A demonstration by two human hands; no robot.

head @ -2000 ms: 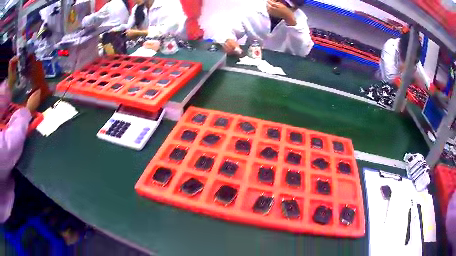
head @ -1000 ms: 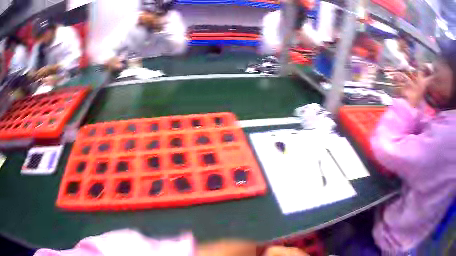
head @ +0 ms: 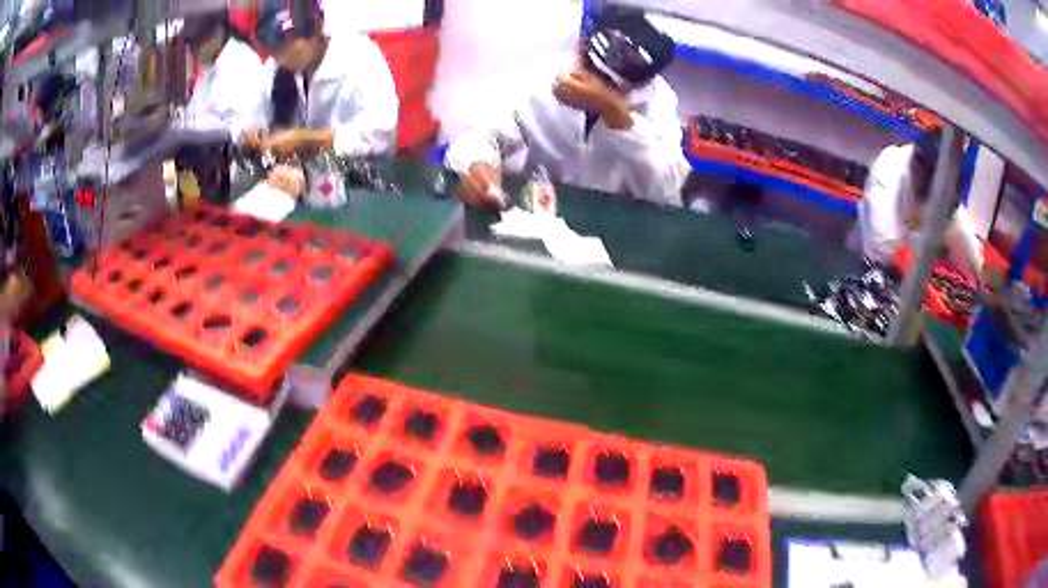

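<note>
Neither of my hands is in the picture. A large red-orange foam tray (head: 588, 434) lies nearest in front of me on the dark green worktop, its near edge cut off by the bottom of the picture. Its square pockets hold many small dark watch bodies, such as one near the middle (head: 534, 520). A second foam tray (head: 267, 373), also filled with small dark pieces, lies at the left beyond the calculator. The watch details are too blurred to read.
A white calculator (head: 209, 428) lies left of the near tray. A clipboard (head: 856, 565) and a pale cable bundle (head: 934, 517) are at the lower right. A green conveyor belt (head: 644, 356) runs behind the tray. White-coated people (head: 575, 126) sit across it, beside white sheets (head: 557, 239).
The view has swung back left and up from the clipboard side. The pink sleeve and blurred hand at the bottom edge, and the pink-clad person at right, have left the picture.
</note>
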